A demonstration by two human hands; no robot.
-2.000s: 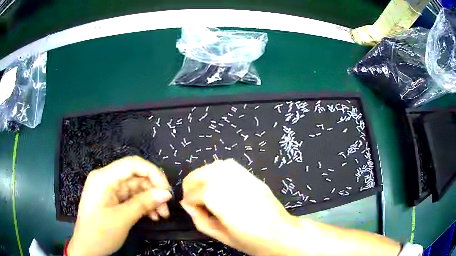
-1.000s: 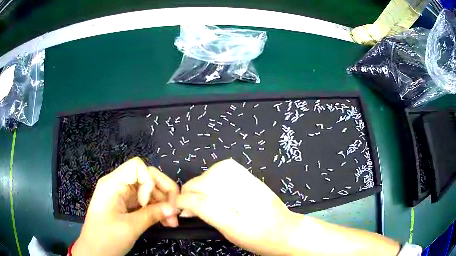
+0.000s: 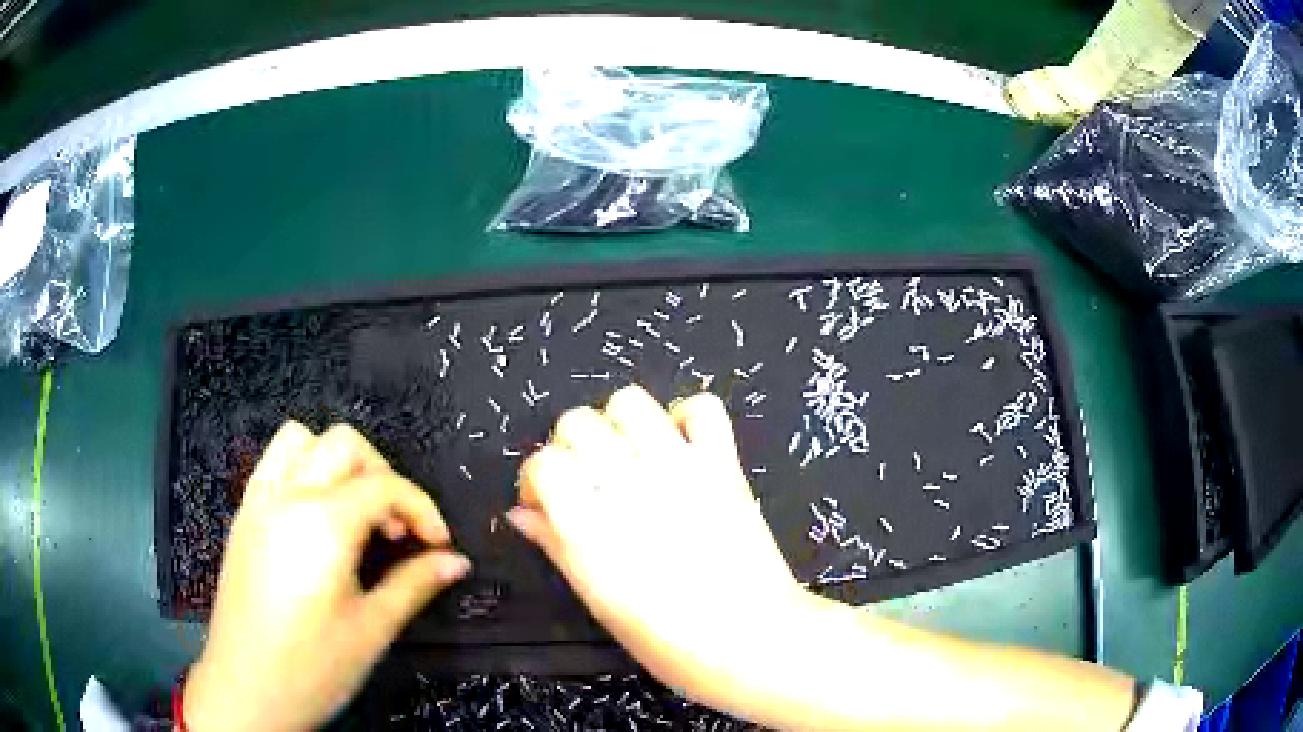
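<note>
The long black tray (image 3: 915, 269) lies in front of me. Silvery slivers, likely metal pins (image 3: 829, 408), are scattered over its middle and right. Tiny dark parts (image 3: 272, 379) cover its left end. My left hand (image 3: 322, 572) is over the left part, thumb and index fingertips close together. My right hand (image 3: 643, 522) is over the middle, fingers curled, thumb tip near the index finger. The hands are apart. Any tiny part in either pinch is too small to tell. A few faint bits (image 3: 479, 602) lie between the hands.
Mixed dark and silvery bits (image 3: 572, 701) lie below the long tray. A clear bag (image 3: 629, 150) is beyond it, another bag (image 3: 79, 272) at left. A bulging bag (image 3: 1129, 186) and taped post (image 3: 1115, 65) are upper right. Stacked black trays (image 3: 1257, 415) stand at right.
The hands were together at the fingertips and are now apart. My right hand's knuckles have moved up over the tray. Faint bits between the hands are now uncovered.
</note>
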